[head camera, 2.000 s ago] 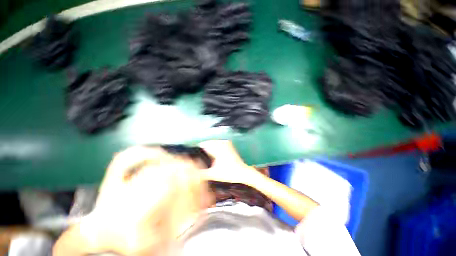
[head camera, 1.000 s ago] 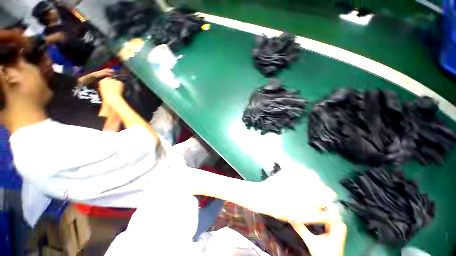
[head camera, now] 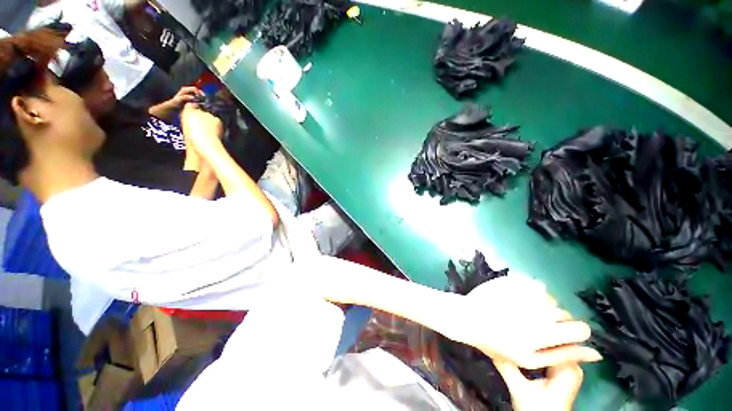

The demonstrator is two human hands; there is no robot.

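Observation:
My left hand [head camera: 526,325] is at the table edge, its fingers reaching right. Ragged black pieces [head camera: 475,273] stick out past its back edge and seem held in it; the palm is hidden. My right hand [head camera: 546,392], cut off by the bottom edge, meets the left fingertips from below. A dark spot shows between the hands; I cannot tell if it is a piece. Black bunches lie on the green table: one right of my hands [head camera: 662,333], a large heap behind it [head camera: 634,197], and smaller ones at the middle [head camera: 465,156] and back [head camera: 477,56].
A neighbour in a white shirt [head camera: 160,241] sits close on my left, hands working at the table edge. A whitish tub [head camera: 280,68] and a white bottle [head camera: 290,106] stand near them. More people sit beyond. Cardboard boxes [head camera: 152,341] and blue crates [head camera: 30,353] are at lower left.
The view has swung left from the right-hand bunches to the neighbours, then shifted slightly. My hands stay together near the table edge, and the black pieces at my left hand move with it.

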